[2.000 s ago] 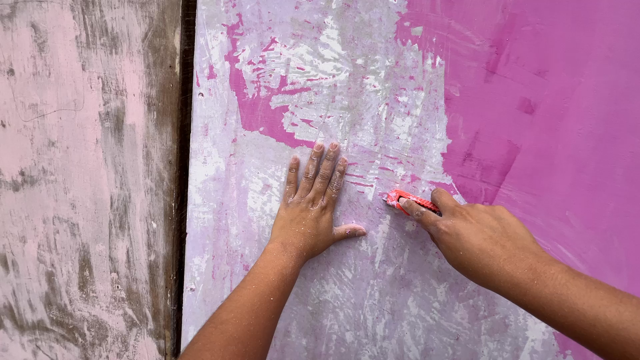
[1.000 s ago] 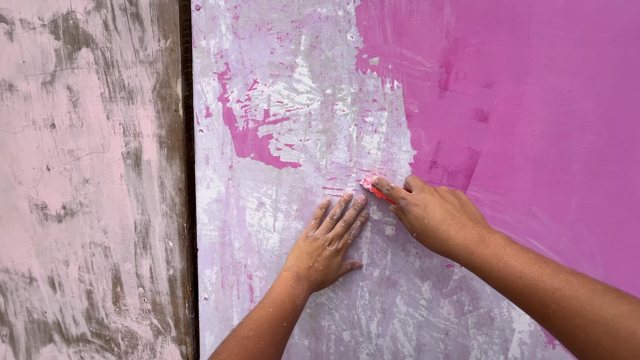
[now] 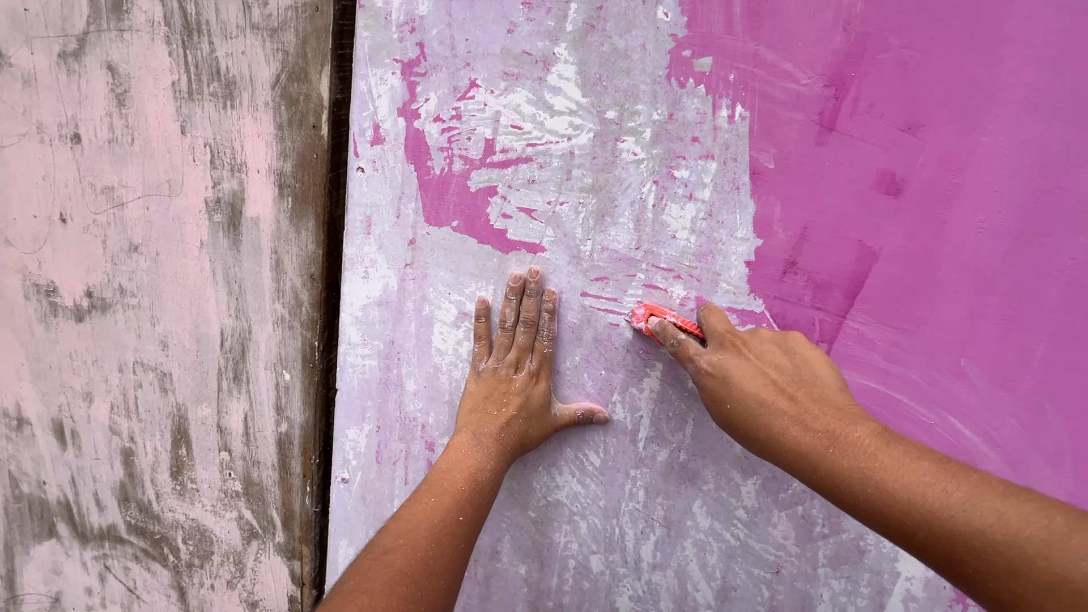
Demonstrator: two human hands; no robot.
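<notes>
My left hand [image 3: 514, 374] lies flat on the scraped part of a painted panel [image 3: 612, 476], fingers pointing up and thumb out to the right, with pale dust on the fingers. To its right, my right hand [image 3: 761, 374] grips a red scraping tool [image 3: 667, 321] that looks like a utility knife. The tool's tip touches the panel by a few thin strips of magenta paint [image 3: 605, 297]. My palm and curled fingers hide part of the handle.
Smooth magenta paint [image 3: 952, 212] covers the panel's right side, with a ragged edge. A leftover magenta patch [image 3: 459, 200] is above my left hand. Along the left stands a worn pinkish wooden board [image 3: 153, 297], parted from the panel by a dark vertical gap [image 3: 334, 280].
The view has shifted between frames. My left hand stays against the panel, and my right hand still holds the red tool on the same area near the thin magenta strips.
</notes>
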